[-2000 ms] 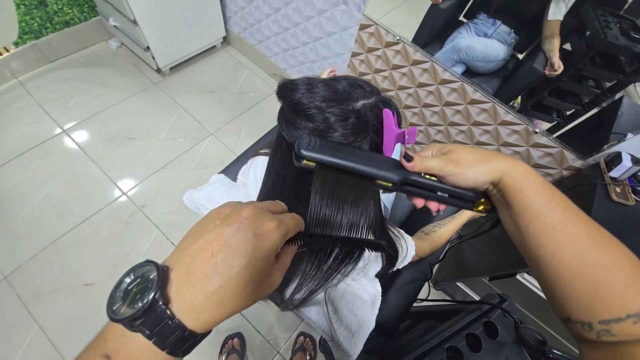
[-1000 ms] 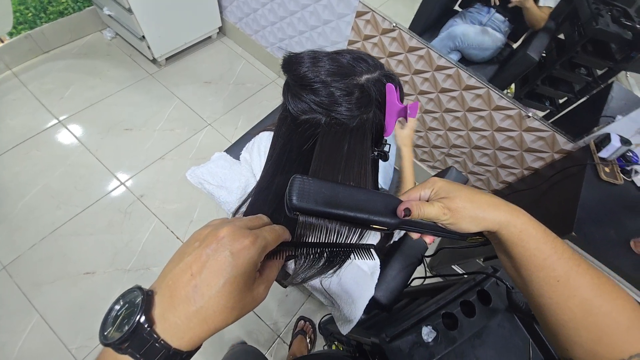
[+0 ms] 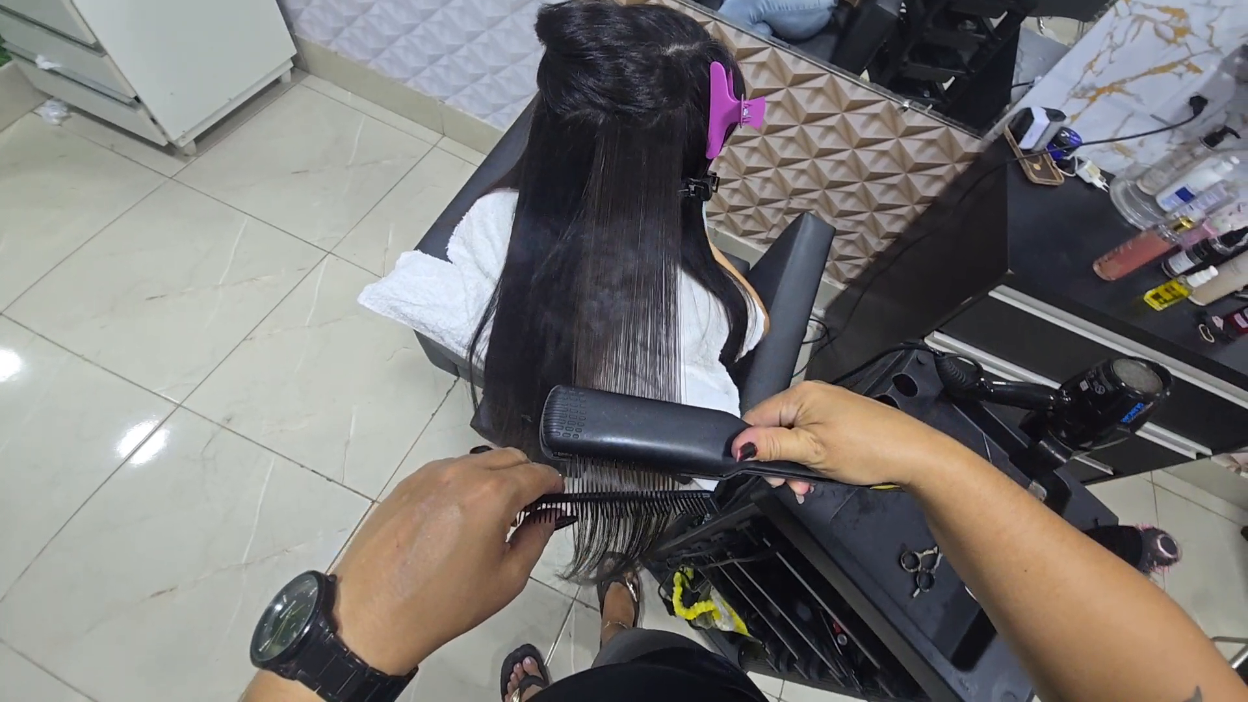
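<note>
My right hand grips a black hair straightener, its plates closed around a strand near the ends of a seated person's long dark hair. Just below the straightener, my left hand holds a black comb, whose teeth run through the same strand. The hair tips hang beneath the comb. A magenta claw clip and a small black clip sit at the right side of the hair. A white towel lies over the person's shoulders and back. The face is hidden.
A black salon chair surrounds the person. Close on the right stands a black trolley with scissors and a hair dryer. Bottles stand on a dark counter. A white drawer cabinet is at upper left.
Both hands have moved down the hair toward its tips, with the straightener and comb close together. The seated person's hand, seen near the magenta clip one second ago, is out of sight.
</note>
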